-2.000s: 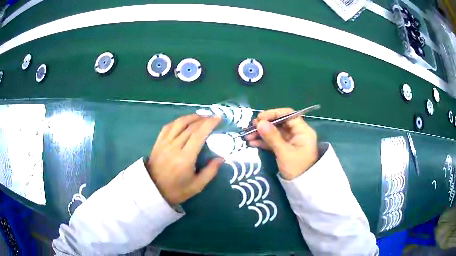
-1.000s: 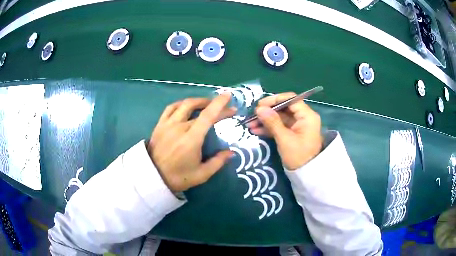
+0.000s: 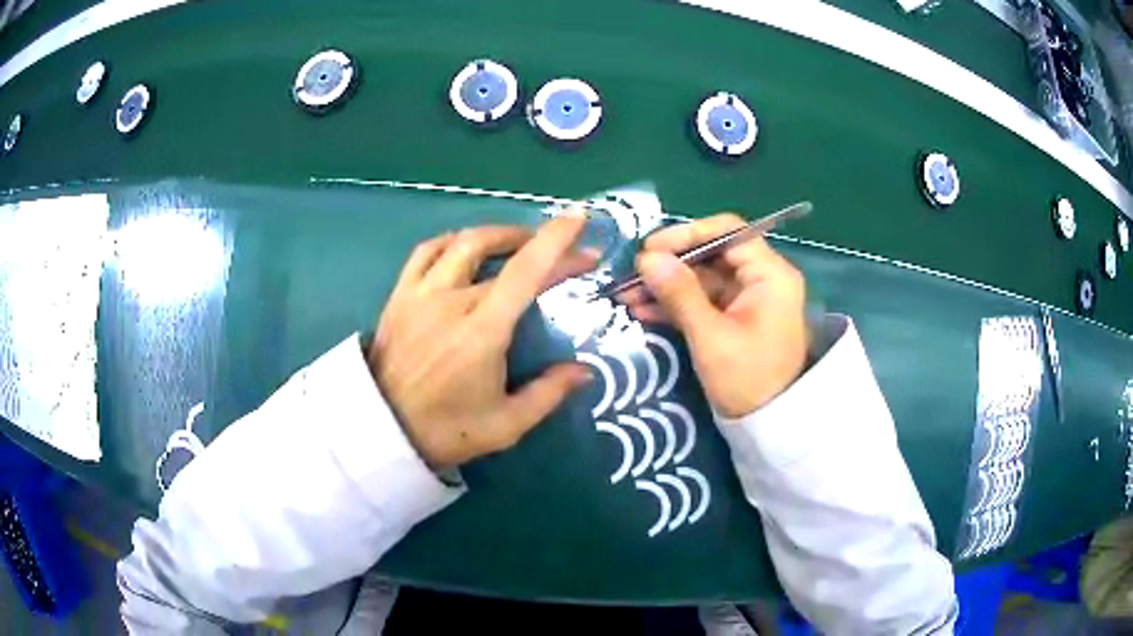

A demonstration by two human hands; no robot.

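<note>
A clear film with rows of white arc-shaped pieces lies on the green bench in front of me, its upper part bright with glare. My left hand lies over the film's left side, fingers spread, with index fingertip and thumb touching its edges. My right hand holds silver tweezers like a pen. Their tip is on the glary part of the film between my hands. Whether the tip grips an arc cannot be told.
Round discs with white rings lie spaced along the green belt beyond. A second arc sheet and spare tweezers lie right. A white sheet and loose arcs lie left. A tub of black parts is far right.
The discs and belt have shifted right and up in the view. My left index finger has moved up the film. The tweezers stay in my right hand, tip still at the film.
</note>
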